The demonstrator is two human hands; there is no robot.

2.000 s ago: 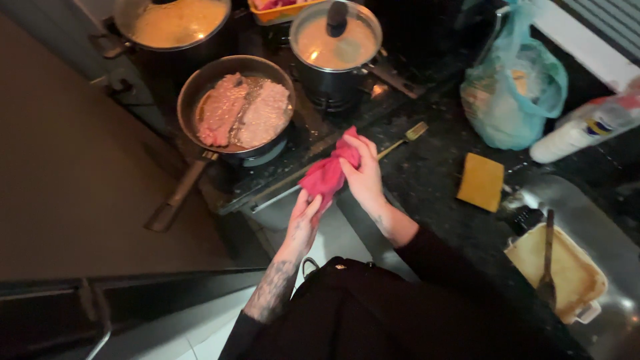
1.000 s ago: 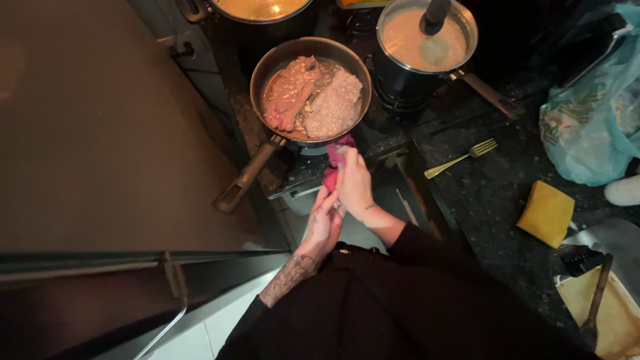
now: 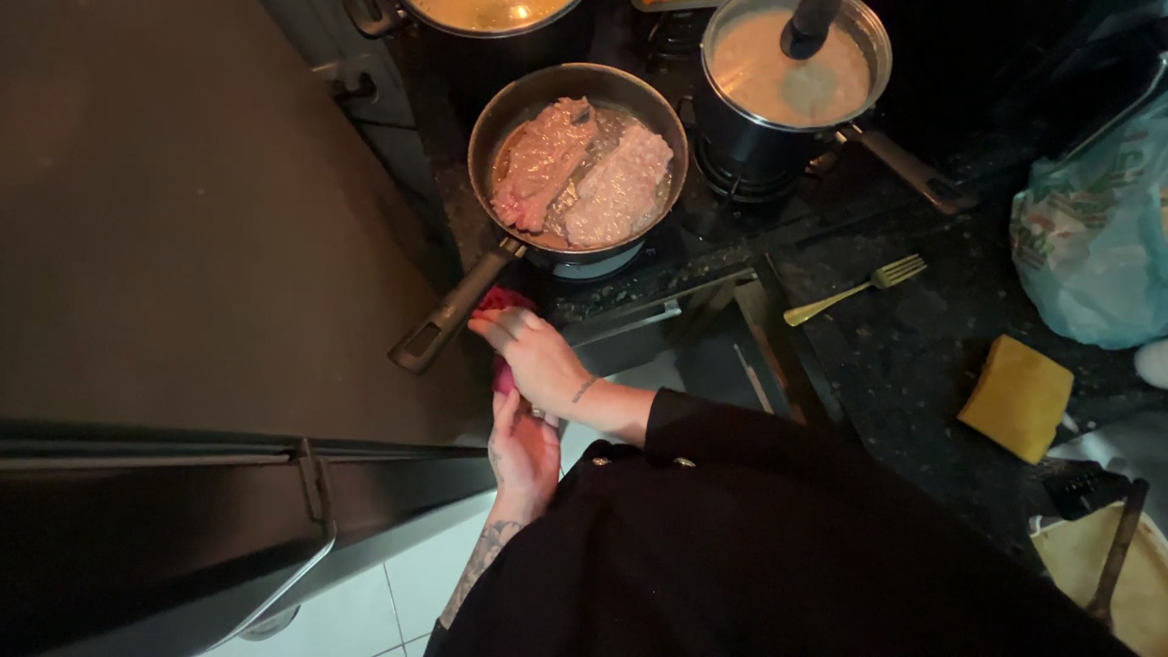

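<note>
A crumpled red-pink cloth (image 3: 502, 299) is partly hidden under my right hand (image 3: 537, 360), which grips it just below the frying pan's handle (image 3: 456, 308). My left hand (image 3: 525, 452) is below, palm turned up, its fingertips at the lower end of the cloth; whether they grip it I cannot tell. Two flat pieces of raw-looking meat (image 3: 616, 187) lie side by side in oil in the dark frying pan (image 3: 678, 173) on the stove. A gold-coloured fork (image 3: 853, 290) rests on the dark stone counter to the right.
A glass-lidded saucepan (image 3: 762, 109) stands right of the pan, a larger pot (image 3: 497, 27) behind it. A yellow sponge (image 3: 1017, 399), a bluish plastic bag (image 3: 1090, 228) and a sink holding a dish (image 3: 1086, 557) with a wooden spoon are at right. A dark appliance (image 3: 201, 228) stands at left.
My hands have moved left with the cloth, from in front of the stove to below the pan's handle. Earlier both hands held the cloth between them. The view has shifted.
</note>
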